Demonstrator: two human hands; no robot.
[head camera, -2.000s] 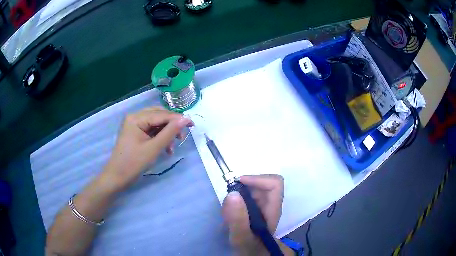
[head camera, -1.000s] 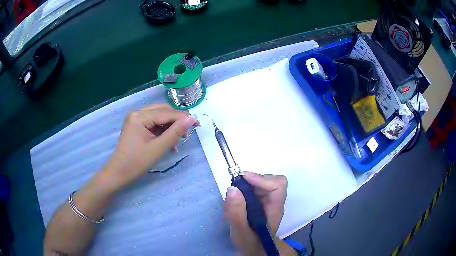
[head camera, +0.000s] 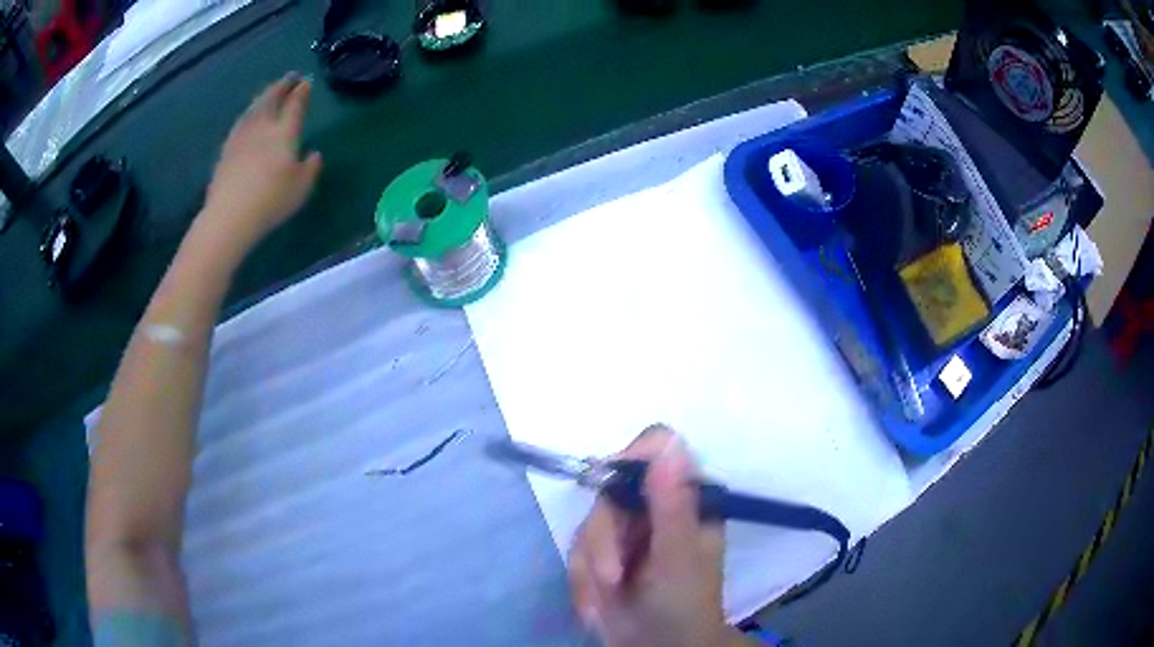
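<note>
My left hand is stretched out over the dark green belt, short of an open headset. It looks empty, with the fingers somewhat apart. My right hand holds the soldering iron over the white paper. Its blurred tip points left, over the edge of the pale foam sheet. The green solder spool stands upright at the back of the sheet. A thin strand of solder wire lies on the foam. A short black wire scrap lies nearer to me.
Another headset lies on the belt at the left. A blue tray at the right holds dark cables and a yellow sponge. A black square fan stands beyond it. The iron's cord loops at the paper's front edge.
My left hand has left the solder strand and moved up and left over the belt; the strand now lies on the foam. The iron has swung from pointing away to pointing left.
</note>
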